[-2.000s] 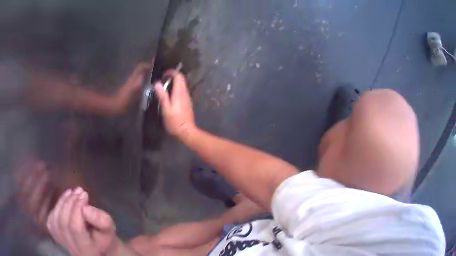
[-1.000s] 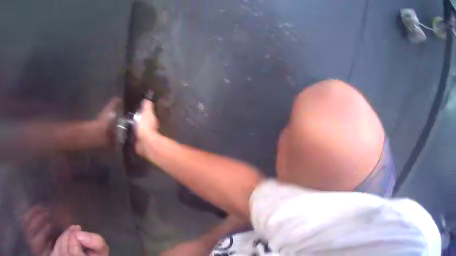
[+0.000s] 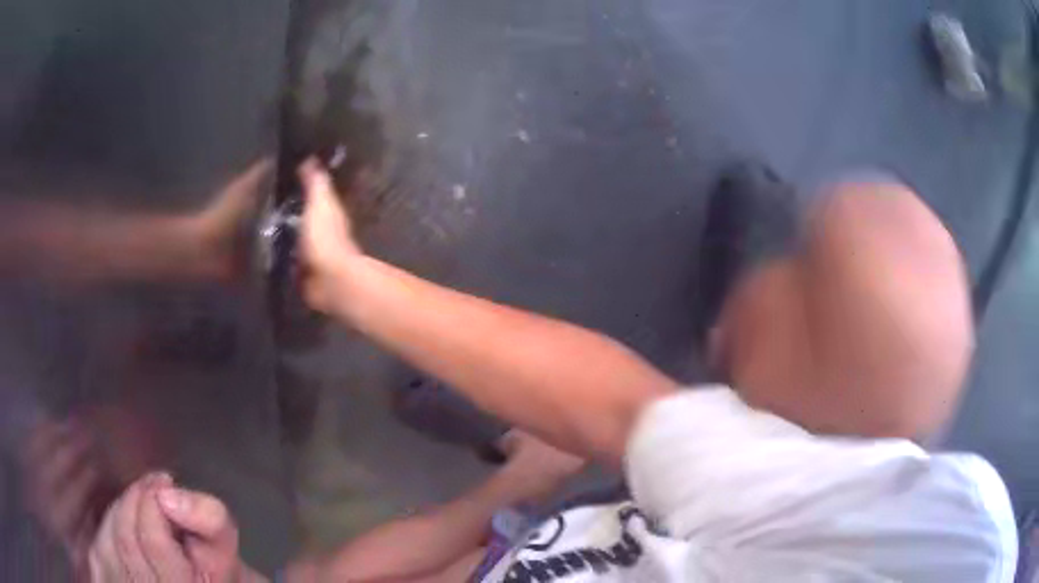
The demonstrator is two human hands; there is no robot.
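Note:
A small shiny metal fitting (image 3: pixel 277 223) sits at the edge of the dark steel panel (image 3: pixel 148 103), left of centre. It is blurred. My right hand (image 3: pixel 326 233) is at the fitting, fingers pointing up the picture; its palm side is hidden, so its grip cannot be made out. A small bright spot shows just beyond its fingertips. My left hand (image 3: pixel 165 533) is at the bottom left beside the panel, fingers curled and thumb alongside them. Nothing shows in it, but its palm is hidden. The panel mirrors both hands.
The grey floor (image 3: pixel 570 228) has dark wet stains and pale specks near the panel edge. My bent bare knee (image 3: pixel 860 308) is at the right, with dark shoes below. A pale object (image 3: pixel 955 57) lies at the upper right, near a dark curved line.
The view has shifted. My right hand stays at the fitting, its fingers now extended more upward. My left hand shows more fully than one second ago, still curled beside the panel.

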